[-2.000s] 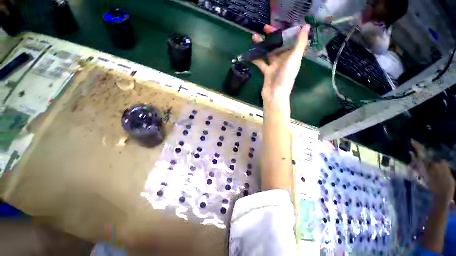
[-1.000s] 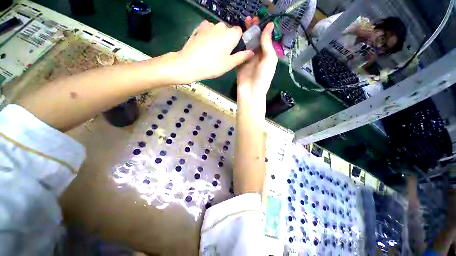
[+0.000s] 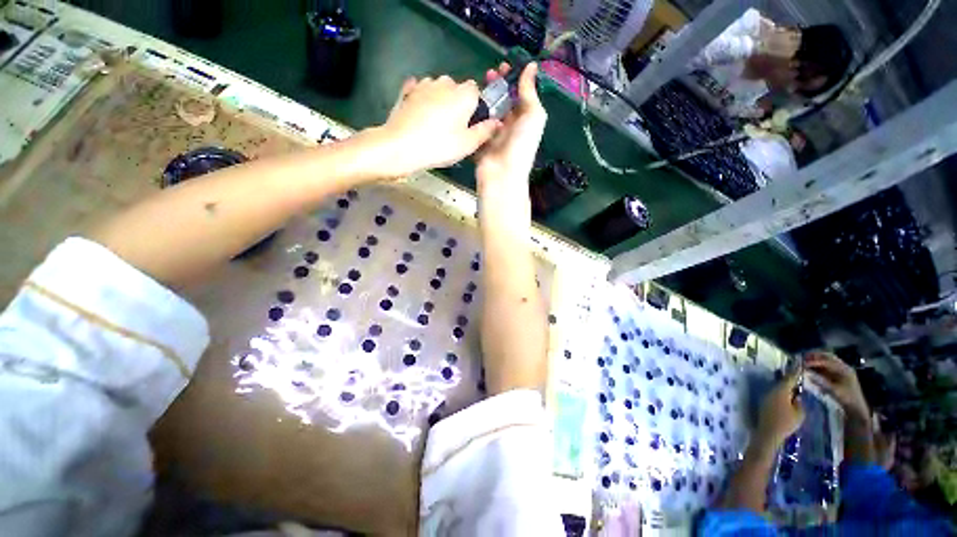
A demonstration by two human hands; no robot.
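Observation:
My left hand [image 3: 439, 124] and my right hand [image 3: 514, 131] meet over the green belt's near edge. Both are closed around the pen-like hand tool [image 3: 502, 97], whose grey translucent barrel shows between them; its tip is hidden. A black cylindrical unit [image 3: 201, 165] on the brown work board is partly covered by my left forearm. A clear plastic sheet [image 3: 346, 367] with rows of small dark round parts lies on the board, between and below my forearms.
More black units [image 3: 334, 52] stand on the green conveyor belt [image 3: 404, 63]. A metal frame bar [image 3: 777, 189] and a pale hose [image 3: 619, 163] cross at right. A second dotted sheet [image 3: 661, 409] lies right. One person in blue works at lower right; another sits beyond the belt.
My left hand has come in from out of view and joined my right on the tool. Since one second ago both hands have shifted slightly left and down. Units on the belt have moved right.

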